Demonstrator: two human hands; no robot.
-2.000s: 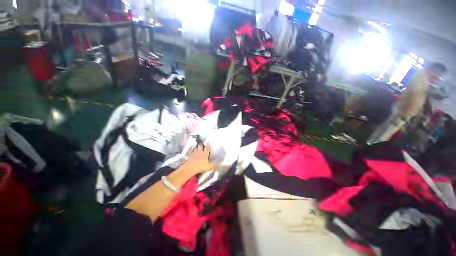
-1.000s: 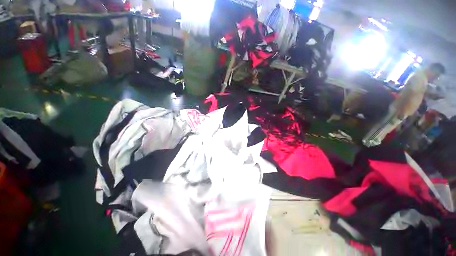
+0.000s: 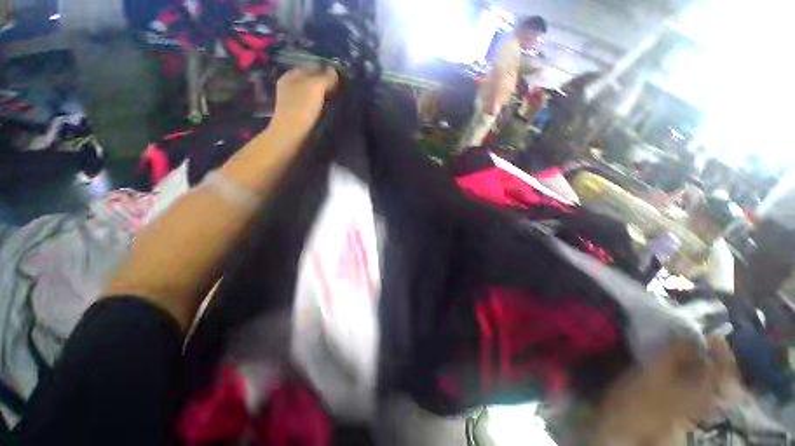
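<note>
A black garment with white and hot-pink parts (image 3: 418,261) hangs stretched in front of me, blurred by motion. My left hand (image 3: 307,85) is raised at upper centre and grips the garment's top edge. A pale band is on that wrist. My right hand (image 3: 662,392) is low at the right, heavily blurred, at the garment's grey-white edge; its fingers cannot be made out, so its grip is unclear.
White and pink-marked cloth (image 3: 61,270) is heaped at the left. Pink and black pieces (image 3: 514,185) lie behind the garment. A person (image 3: 501,78) stands further back. The sewing machine (image 3: 632,209) is at the right.
The view has swung right. The black garment is now held up in front of me, with my left arm stretched forward; a second ago no hand was clearly visible.
</note>
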